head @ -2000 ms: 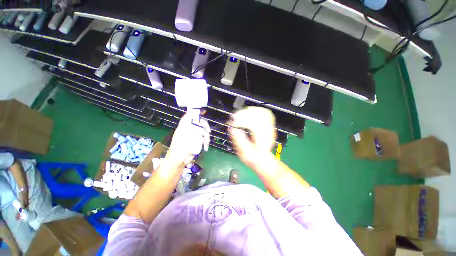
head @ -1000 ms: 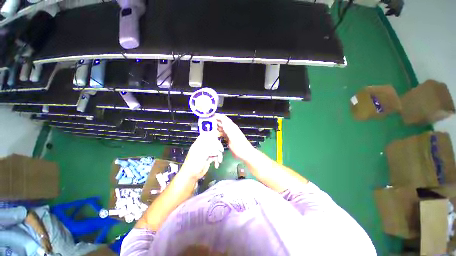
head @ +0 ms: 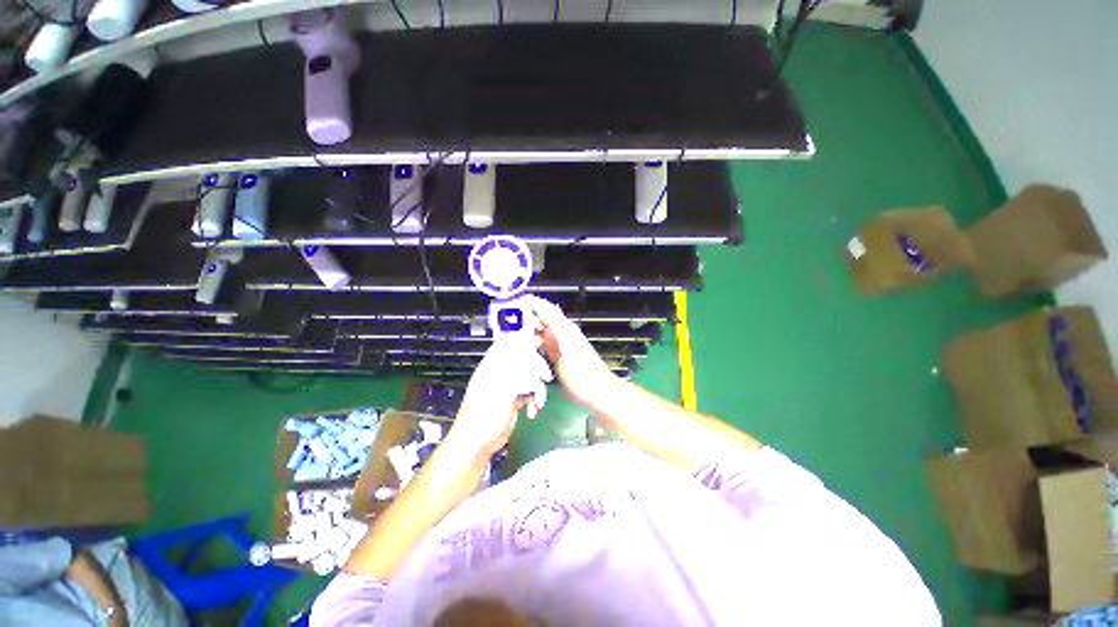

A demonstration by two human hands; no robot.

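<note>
A white handheld fan [head: 500, 267] is held upright in front of the racks, its round caged head up and its small dark display with a lit mark facing me. My left hand [head: 505, 377] is closed around the handle below the display. My right hand [head: 566, 349] touches the right side of the handle near the display; its fingertips are partly hidden behind the fan.
Black rack shelves [head: 589, 92] stand ahead with purple, white and blue fans lying on them. Below left are cartons of blue fans [head: 331, 443] and white fans [head: 321, 527], a blue stool [head: 202, 551] and a seated person's arm. Brown cartons [head: 1024, 367] stand at right.
Two seconds ago the fan was turned edge-on and my right hand was apart from it, blurred. Now the fan faces me and both hands are on it. The view has shifted slightly since one second ago.
</note>
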